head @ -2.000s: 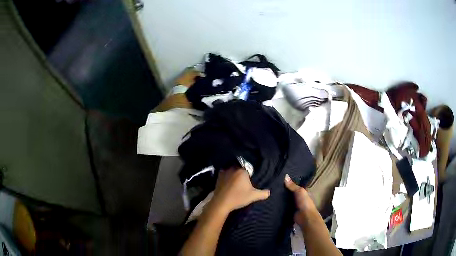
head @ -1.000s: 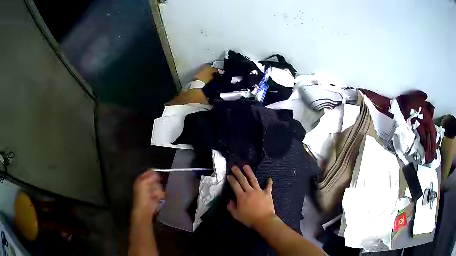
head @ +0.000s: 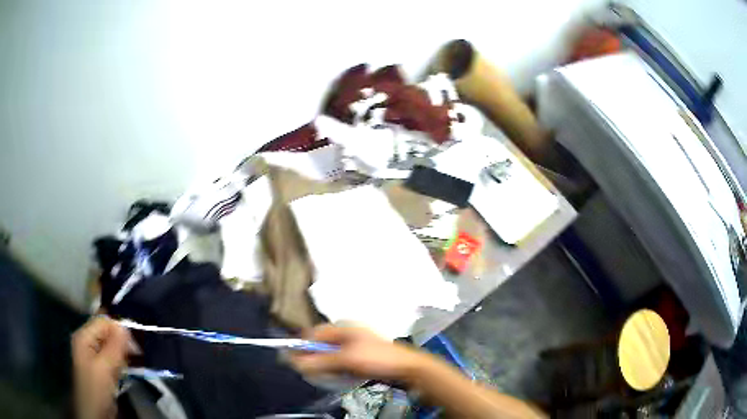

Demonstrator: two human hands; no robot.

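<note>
A thin white-and-blue tape (head: 209, 335) is stretched between my two hands at the lower left, above the dark knit pieces. My left hand (head: 100, 352) is closed on its left end, near the frame's left edge. My right hand (head: 348, 353) grips its right end. A short white-and-blue piece also shows below my left hand. The black knit pieces (head: 205, 307) lie on the table under the tape. Both hands are somewhat blurred.
The table (head: 532, 225) holds white paper sheets (head: 368, 245), tan knit (head: 287, 262), maroon knit (head: 401, 98), a black flat rectangle (head: 438, 185) and a red card (head: 463, 252). A brown tube (head: 500, 98) leans behind. A white pressing table (head: 647, 155) and yellow round stool (head: 644, 349) stand right.
The view has swung right, bringing the pressing table in. My right hand has left the black knit and now holds the tape with my left. Earlier, both hands were on the knit.
</note>
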